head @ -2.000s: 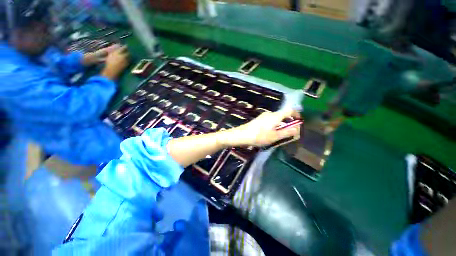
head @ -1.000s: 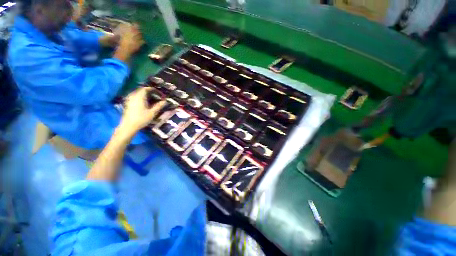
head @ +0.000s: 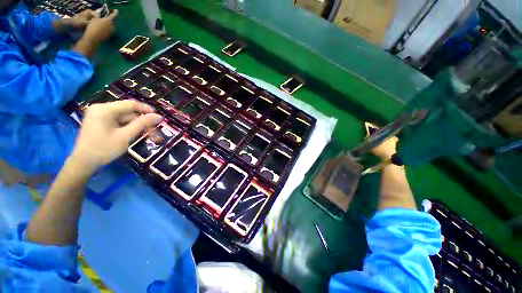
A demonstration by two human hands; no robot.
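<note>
The left tray [head: 197, 109] holds rows of dark phone units with pale or gold edges. My left hand [head: 117, 134] is over its near left part, fingers curled and apart, with nothing visible between them. My right hand [head: 386, 150] reaches past the hand press [head: 435, 123], partly hidden by it. Its fingertips are at a gold-edged phone unit [head: 372, 129] behind the press; whether they grip it is hidden. The press fixture [head: 339, 182], a brownish block on a clear plate, lies under the press head.
Tweezers [head: 323, 239] lie on the green bench before the press. Loose phone units [head: 292, 85] lie behind the left tray. The right tray [head: 472, 249] is at the lower right. Another worker's blue sleeves [head: 37, 86] are at the left, and cartons [head: 366, 20] stand behind.
The view has shifted. My left hand has gone from beside the fixture, holding a thin unit, to the tray's left part. My right arm has moved forward from the lower right to behind the press.
</note>
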